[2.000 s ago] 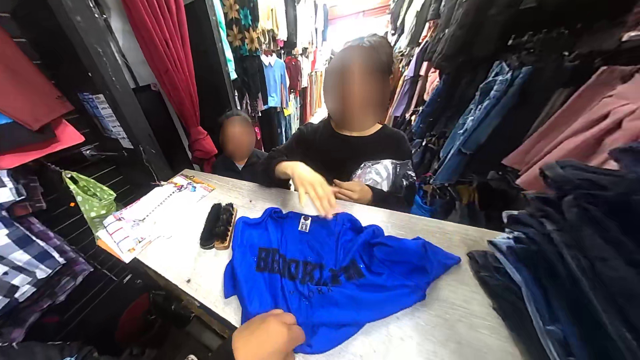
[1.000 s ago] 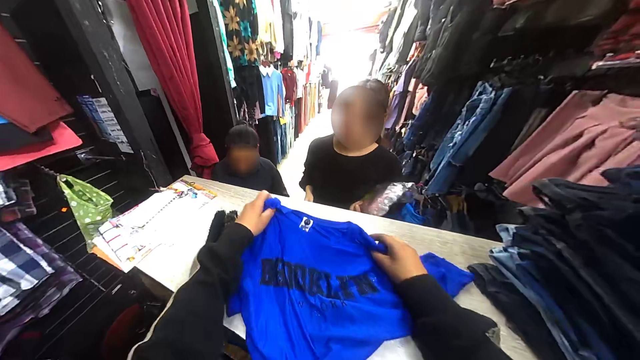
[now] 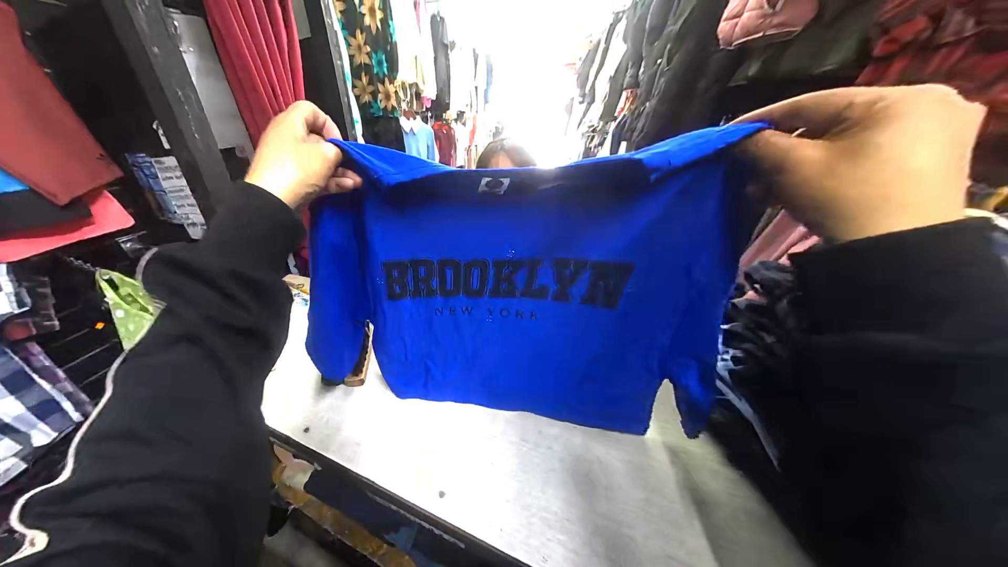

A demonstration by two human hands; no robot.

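A blue long-sleeved sweatshirt (image 3: 512,236) with dark lettering across its front hangs spread between my hands, above the counter. My left hand (image 3: 303,153) pinches it by the shoulder at the left. At the right, my right hand (image 3: 858,157) grips the other shoulder, its fingertips partly hidden by the cloth. A small white neck label (image 3: 494,186) shows inside the collar. Both sleeves hang down beside the body of the garment.
The pale counter (image 3: 488,472) lies below, with a wooden-edged brush (image 3: 361,358) partly behind the left sleeve. Dark folded garments (image 3: 756,354) are stacked at the right. The top of a person's head (image 3: 505,153) shows beyond the collar. Clothes hang on both sides.
The sweatshirt lay flat on the counter two seconds ago. Both my hands then took hold of its shoulders, and it has since been raised off the counter, hiding most of the person opposite.
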